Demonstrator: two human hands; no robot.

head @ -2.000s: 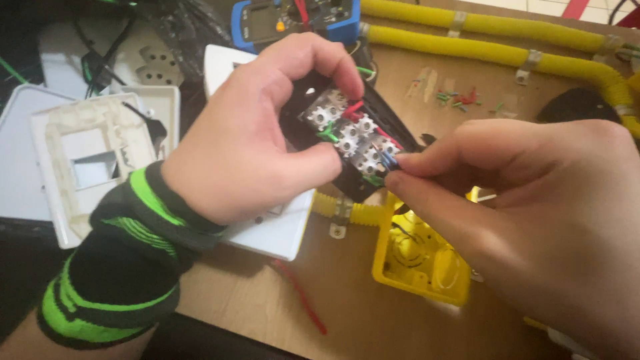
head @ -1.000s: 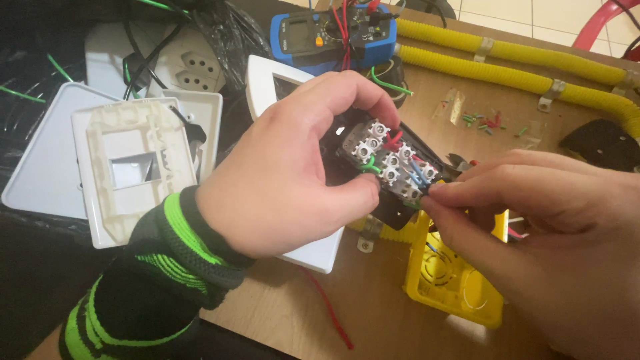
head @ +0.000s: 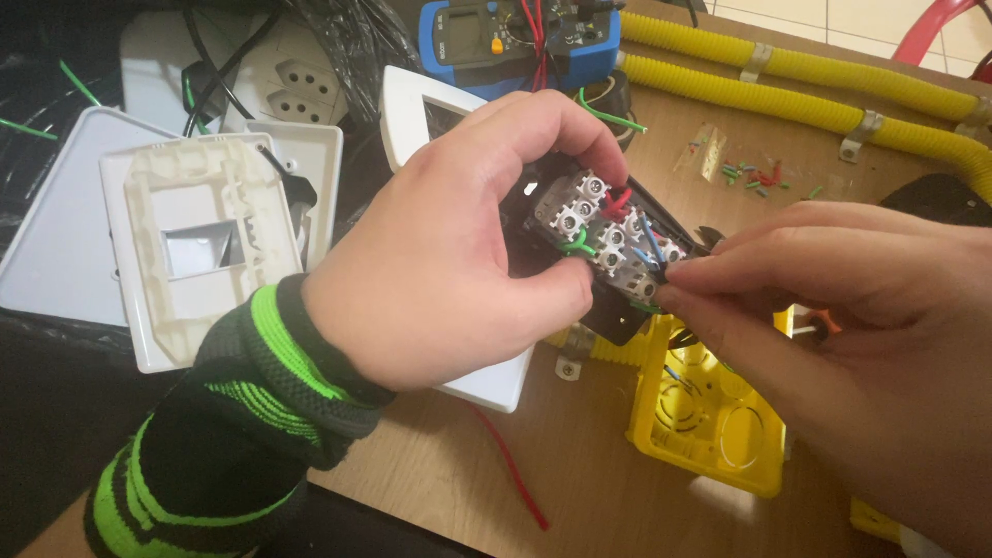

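Note:
My left hand [head: 465, 232], its wrist in a black and green knitted band, grips a black electrical module frame by its edges. Screw terminals [head: 611, 235] on the frame's back face up, with short red [head: 618, 203] and green wires [head: 576, 243] looped between them. At the frame's lower right end my right hand [head: 790, 310] pinches a blue wire [head: 652, 240] between thumb and forefinger; the wire's far end is among the terminals. Below the hands, an open yellow plastic electrical box [head: 705, 411] lies on the wooden board, with a bit of blue wire inside.
White cover plates [head: 128, 310] and a socket plate [head: 310, 93] lie at left by black plastic film. A blue multimeter [head: 457, 46] stands at the top. Yellow corrugated conduit [head: 736, 89] runs clamped along the board, near small coloured ferrules [head: 763, 174]. A red wire [head: 508, 457] lies below.
The view has shifted, so everything sits differently in the picture. Both hands remain at the module frame, my right fingers still at the blue wire near its lower right end.

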